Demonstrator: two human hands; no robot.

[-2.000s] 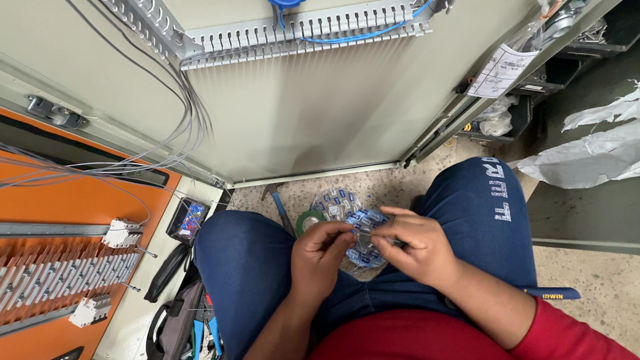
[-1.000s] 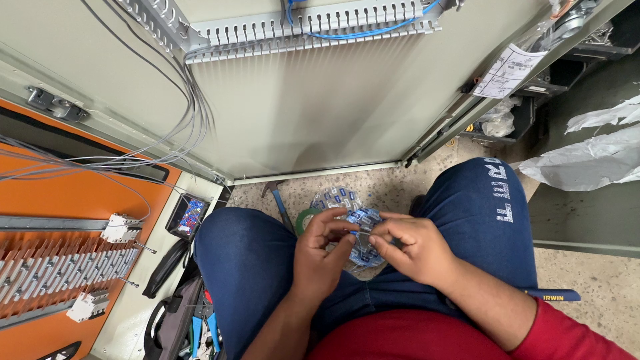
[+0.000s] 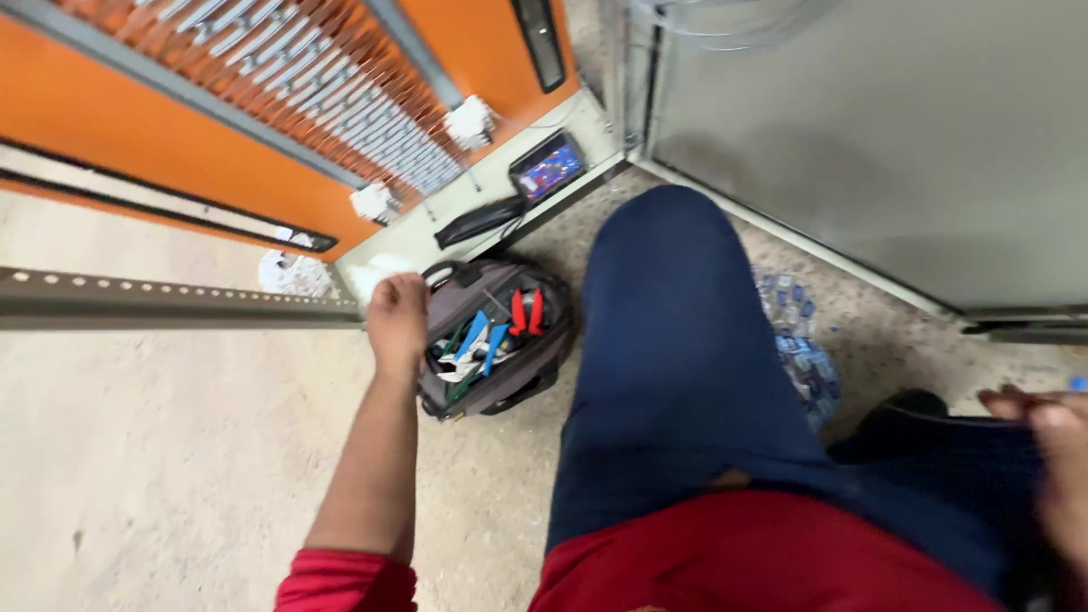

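My left hand [image 3: 398, 313] reaches out beside the handle of a dark tool bag [image 3: 501, 399]. Its fingers are curled next to a blurred whitish patch; whether it holds anything cannot be told. In the bag lie blue-handled pliers [image 3: 482, 342], a red-handled tool [image 3: 526, 312] and green-handled tools. At the right edge, blurred, my right hand [image 3: 1050, 438] has thumb and fingers together, near a thin line that may be a wire. On the floor beside my knee are plastic bags of small blue and clear parts [image 3: 803, 365].
An orange panel [image 3: 153, 195] with rows of metal bars stands upper left. A box of small coloured pieces [image 3: 549, 167] and a black pouch [image 3: 480, 223] lie on the cabinet's bottom ledge. A perforated metal rail [image 3: 170, 297] crosses at left; a grey cabinet panel [image 3: 892, 153] fills the upper right.
The view has swung to the left. My hands, close together over my lap before, are now far apart, the left one out beside the tool bag.
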